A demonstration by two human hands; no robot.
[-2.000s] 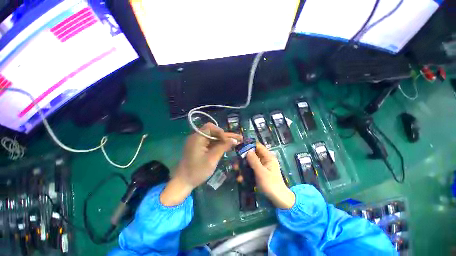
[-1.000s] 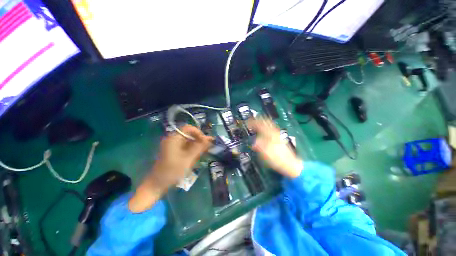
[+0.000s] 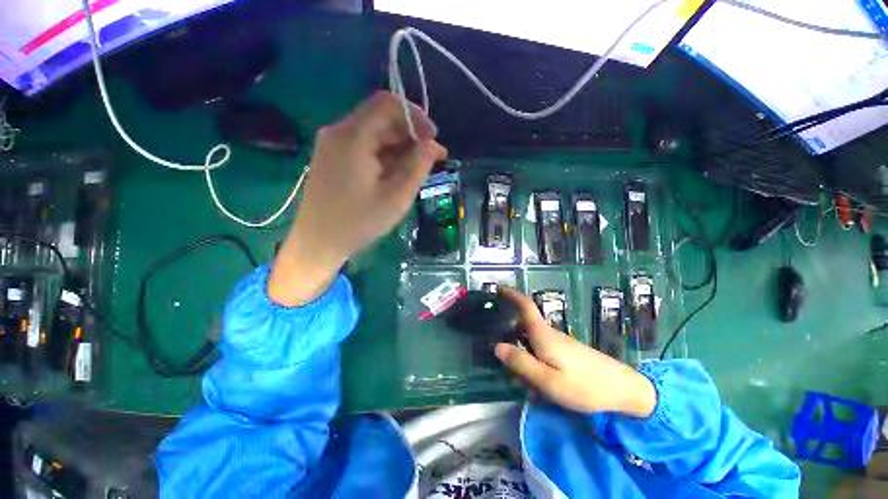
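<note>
My left hand [image 3: 365, 180] pinches a looping white cable [image 3: 407, 73] above the back left of a clear tray [image 3: 419, 375]. Just below its fingertips a black terminal [image 3: 438, 219] lies in a pocket, with a green glow on it; whether the cable touches it is hidden. My right hand [image 3: 565, 365] holds a black barcode scanner [image 3: 484, 314] over the front row, its head towards the left. A white label with a pink edge [image 3: 443, 298] lies beside the scanner. Other terminals [image 3: 550, 226] lie in two rows of pockets.
A second tray of terminals [image 3: 83, 375] is at the left. Another white cable [image 3: 146, 156] curls on the green mat. A black cord [image 3: 146, 292] loops near my left sleeve. A mouse [image 3: 792, 292] lies at the right; a blue stool [image 3: 834, 429] stands beyond. Monitors [image 3: 555, 24] line the back.
My right hand has gone from a terminal to the scanner, which earlier lay right of the tray. My left hand has moved up with the cable. The view has shifted.
</note>
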